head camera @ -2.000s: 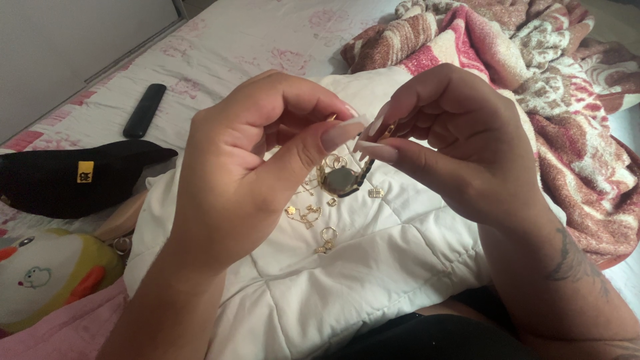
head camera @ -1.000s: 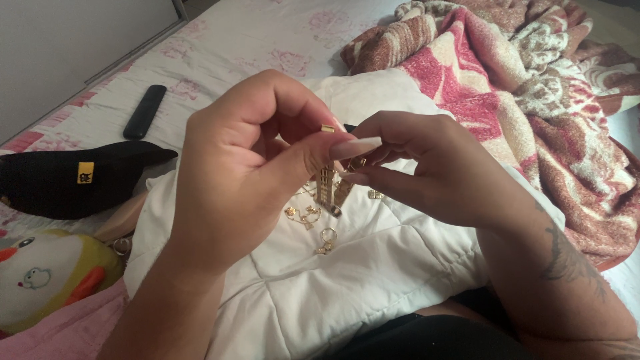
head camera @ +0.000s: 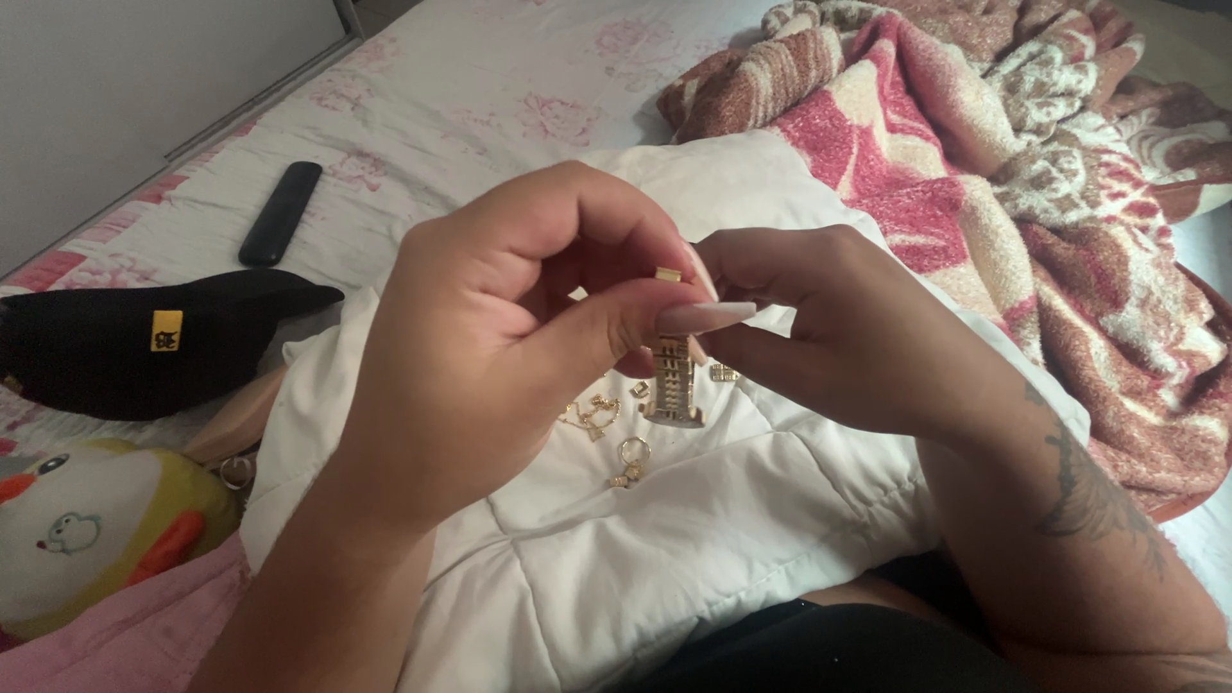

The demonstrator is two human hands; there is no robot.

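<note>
Between the thumb and fingers of my left hand (head camera: 539,337) is a gold-toned metal watch band (head camera: 673,380), its links hanging down below the thumb. A small gold piece of it (head camera: 668,275) sticks up above the thumb. My right hand (head camera: 828,327) meets the left at the fingertips; its fingers are bent at the band, but their hold is partly hidden. Beneath, on the white quilt (head camera: 674,539), lie a gold chain with charms (head camera: 594,414), a gold ring (head camera: 634,450) with small pieces beside it, and a square gold piece (head camera: 723,372).
A dark elongated case (head camera: 280,214) lies on the floral sheet (head camera: 433,125). At the left are a black cloth item with a yellow tag (head camera: 144,342) and a plush bird (head camera: 115,529). A patterned blanket (head camera: 943,192) is bunched at the right.
Two seconds ago the dark round watch face showed below my hands; now the band hangs there and the face is not visible. My right hand has shifted lower and its fingers are more bent.
</note>
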